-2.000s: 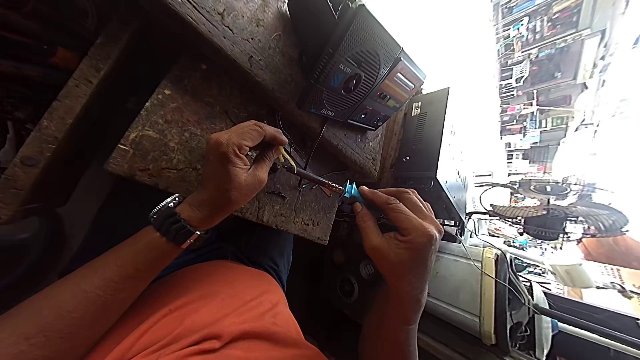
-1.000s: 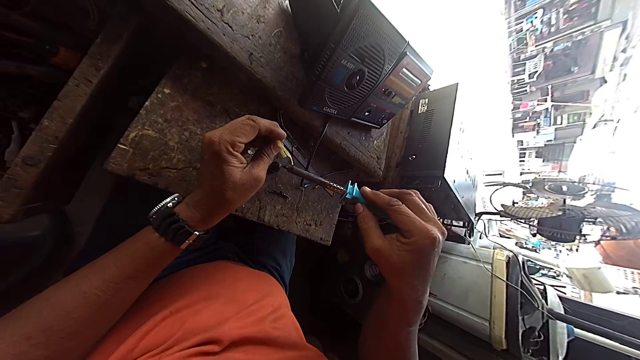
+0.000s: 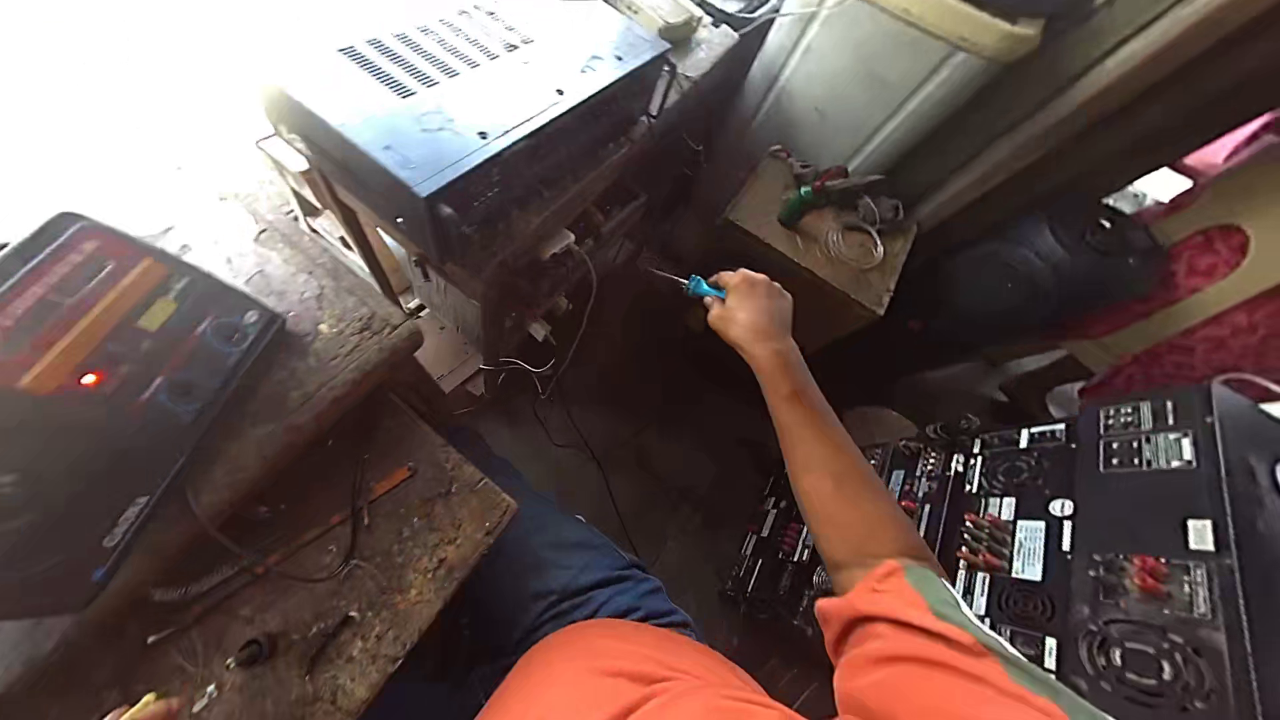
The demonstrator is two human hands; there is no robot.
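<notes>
My right hand is closed around the blue handle of a soldering iron, held out over the dark gap right of the workbench; its thin tip points to the upper left. Of my left hand only fingertips show at the lower left edge, by a small yellow thing. On the worn wooden bench lie an orange-handled tool, a black cable and a small black part.
A black speaker box with a red light stands at the left, a metal-cased device behind. A cardboard box bears wires and a green item. Several black amplifiers are stacked at the lower right. Cables hang beside the bench.
The view has swung far to the right. My right hand, with the blue-handled iron, has moved away from my left hand and off the bench. The hands were close together over the bench before.
</notes>
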